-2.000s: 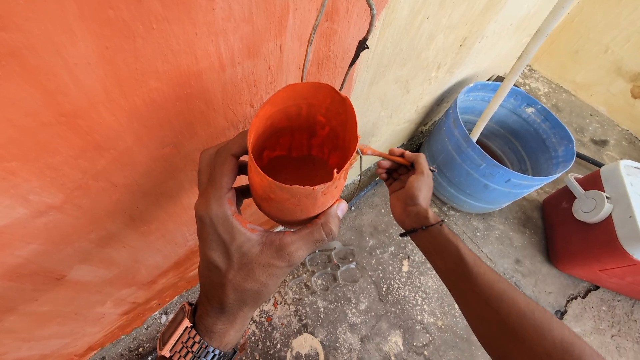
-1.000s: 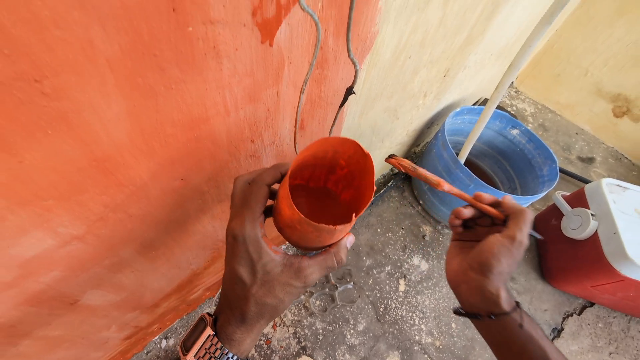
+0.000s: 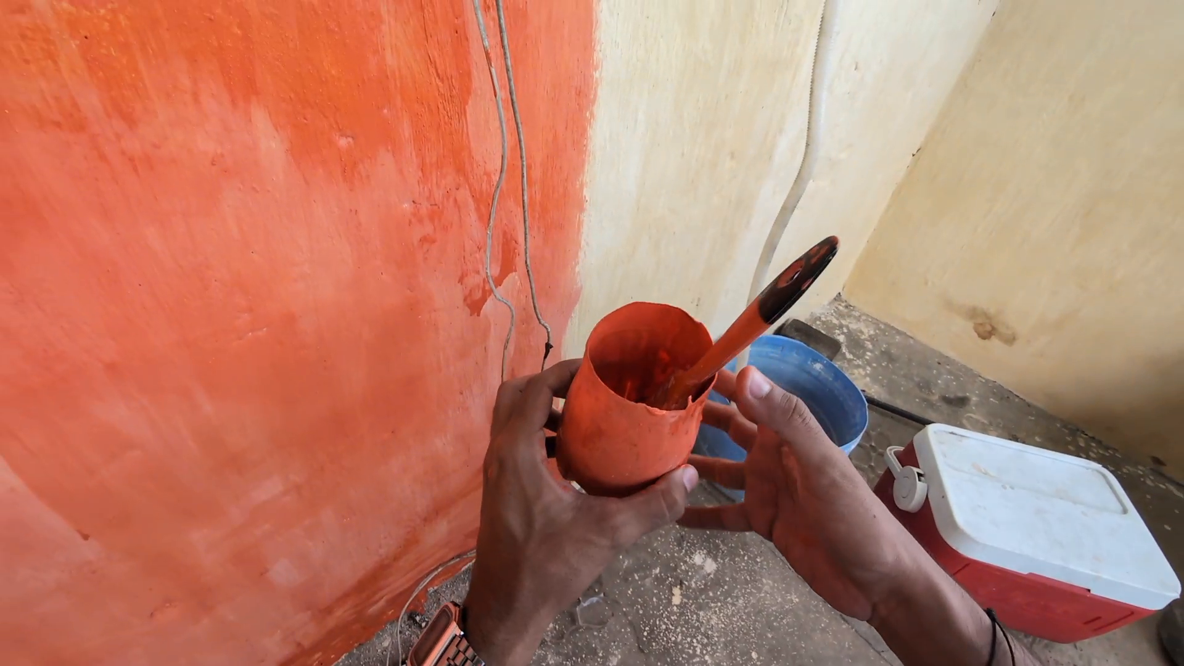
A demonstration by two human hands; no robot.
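Note:
My left hand point(image 3: 564, 518) grips a cut-off plastic container point(image 3: 629, 444), coated in orange paint, from its left side and below. A paintbrush point(image 3: 754, 319) leans in the container against the right rim, its dark handle end pointing up and right; its bristles are hidden inside. Close to the container's right side is my right hand point(image 3: 814, 499), fingers spread and palm toward it, not gripping the brush. Whether those fingertips touch the container I cannot tell. Behind them rises the wall, with wet-looking orange paint point(image 3: 324, 277) on the left and a cream part point(image 3: 684, 166) on the right.
Two thin wires point(image 3: 495, 185) hang along the orange wall, and a pale hose point(image 3: 800, 176) runs down toward a blue tub point(image 3: 814, 379). A red cooler with a white lid point(image 3: 1027, 499) stands on the rough concrete floor point(image 3: 684, 610) at the right.
The brush, held in my right hand one second ago, now rests in the container, handle up. My right hand has let go of it and moved beside the container. The view has swung up and right.

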